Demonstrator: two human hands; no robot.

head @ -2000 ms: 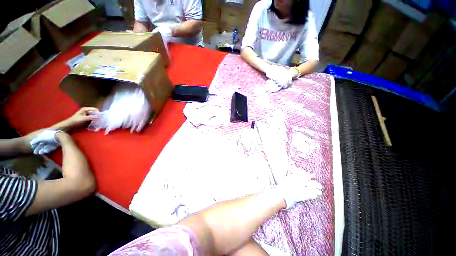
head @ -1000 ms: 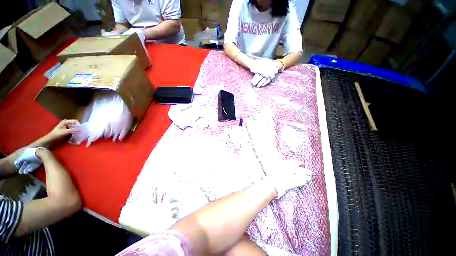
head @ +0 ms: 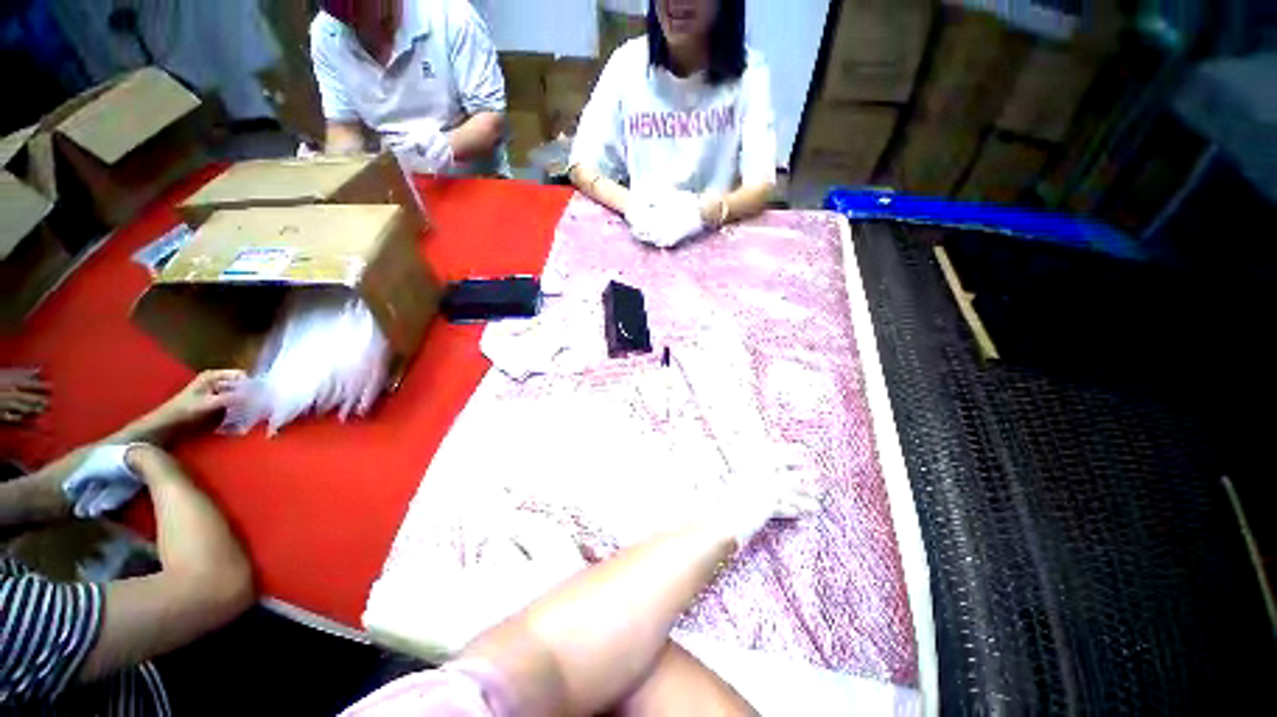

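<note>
My left hand [head: 777, 497], in a white glove, rests on the shiny pinkish bubble wrap [head: 798, 350], fingers loosely spread and holding nothing; glare blurs its outline. My right forearm [head: 689, 686] shows partly beneath my left arm; my right hand cannot be made out. A black housing [head: 626, 319] lies mid-table on the wrap, beyond my left hand. Another black housing [head: 490, 297] lies to its left on the red cover. A tiny dark stick [head: 667, 356] lies near the first housing. A crumpled white cloth [head: 518, 350] lies left of it.
An open carton [head: 301, 238] on its side holds white bags [head: 315, 357]; a person at left touches them. A gloved person sits across, another behind at left. The dark conveyor [head: 966, 518] runs along the right, with a thin tan strip [head: 966, 304] on it.
The view has shifted, revealing more of the conveyor and a bare hand at the far left edge. The person across has drawn their gloved hands together. My left hand stays resting on the wrap.
</note>
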